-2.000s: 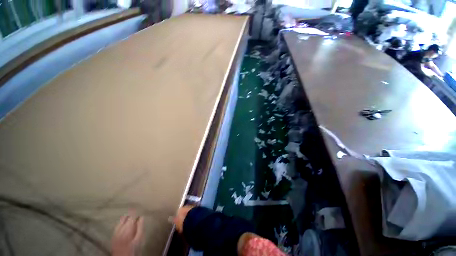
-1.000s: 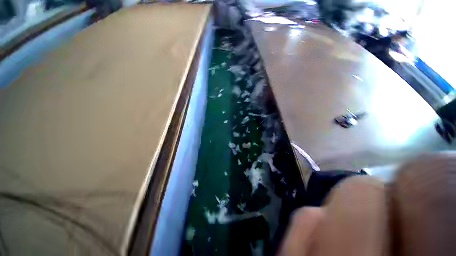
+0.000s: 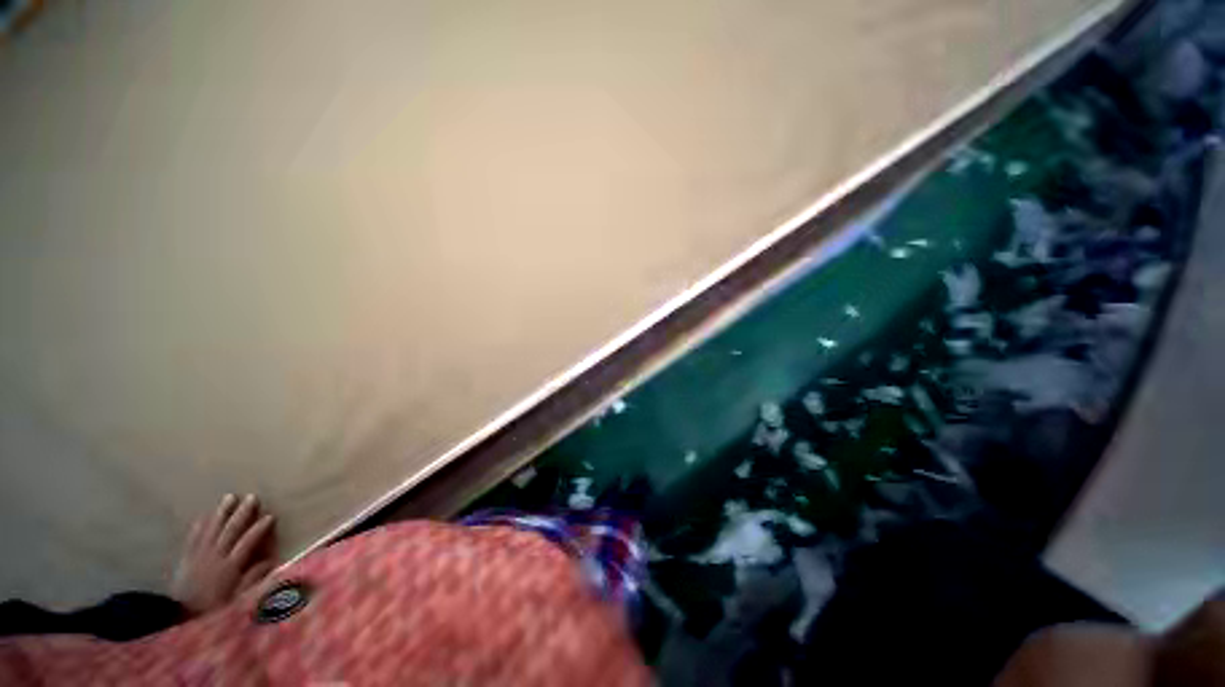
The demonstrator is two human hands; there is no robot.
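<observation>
A wide tan fabric ply [image 3: 537, 201] covers the table on the left, with a pale selvedge [image 3: 752, 250] running diagonally along the table edge. My left hand [image 3: 226, 550], in a dark sleeve, lies on the fabric at the bottom left near the selvedge, fingers slightly apart and holding nothing visible. My right hand [image 3: 1142, 655] is at the bottom right, blurred and cut off by the frame edge, next to a dark sleeve. Its fingertips are out of the picture, so I cannot see whether it holds anything.
My red-pink garment [image 3: 443, 604] covers the bottom, partly hiding the table edge. A green floor [image 3: 793, 336] runs between the tables, with whitish scraps [image 3: 746, 537] and a grey scrap heap [image 3: 1034, 376]. The neighbouring table [image 3: 1155, 456] is at the right edge.
The view has swung down and left over the fabric. My left hand shows again on the cloth. My right hand, large in front a second ago, is now low at the right corner.
</observation>
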